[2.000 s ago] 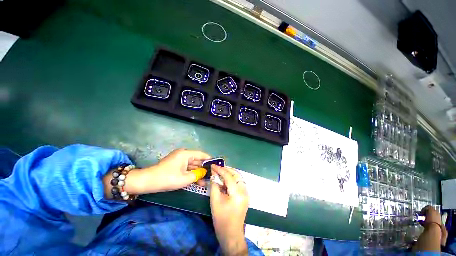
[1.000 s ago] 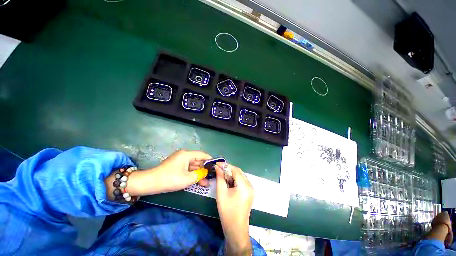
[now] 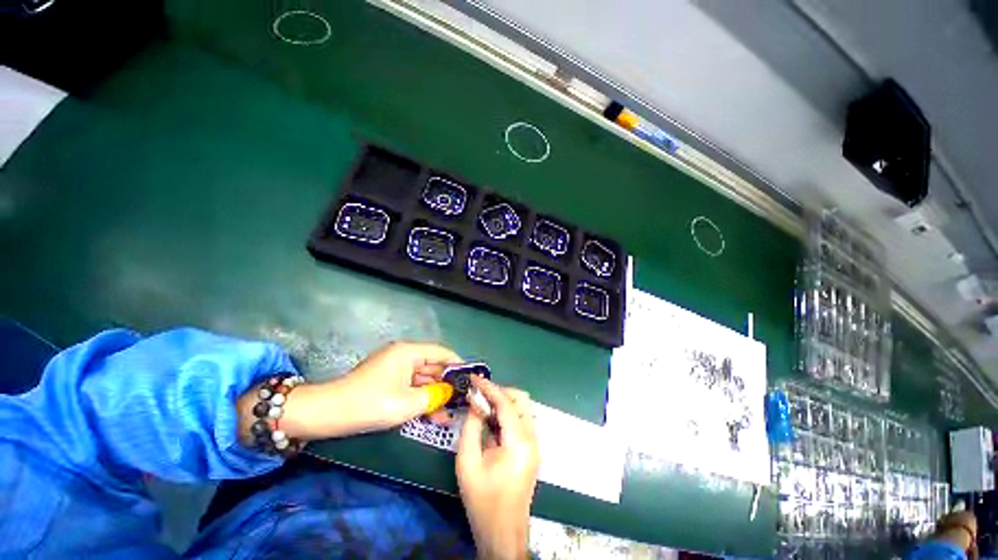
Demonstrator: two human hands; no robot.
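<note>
A black rounded-square housing (image 3: 467, 375) with a pale rim is held above the white sticker sheet (image 3: 580, 454). My left hand (image 3: 378, 388), with a yellow-orange finger cot (image 3: 438, 397), grips the housing from the left. My right hand (image 3: 499, 454) has its fingertips at the housing's right side, with a small pale piece or tool end between them; I cannot tell which. A black foam tray (image 3: 421, 276) beyond my hands holds similar housings in two rows; its far-left pocket is empty.
A white paper (image 3: 668, 432) bears loose black pieces. Clear blister trays (image 3: 837, 459) lie at the right, beside a blue item (image 3: 778, 416). A marker (image 3: 646, 128) lies by the back rail. Another person's hand (image 3: 959, 528) shows at the lower right. Black trays (image 3: 77, 44) stand far left.
The view has shifted, so the tray and papers sit lower in the picture. My right fingertips have shifted slightly at the housing. The other person's hand has moved lower right.
</note>
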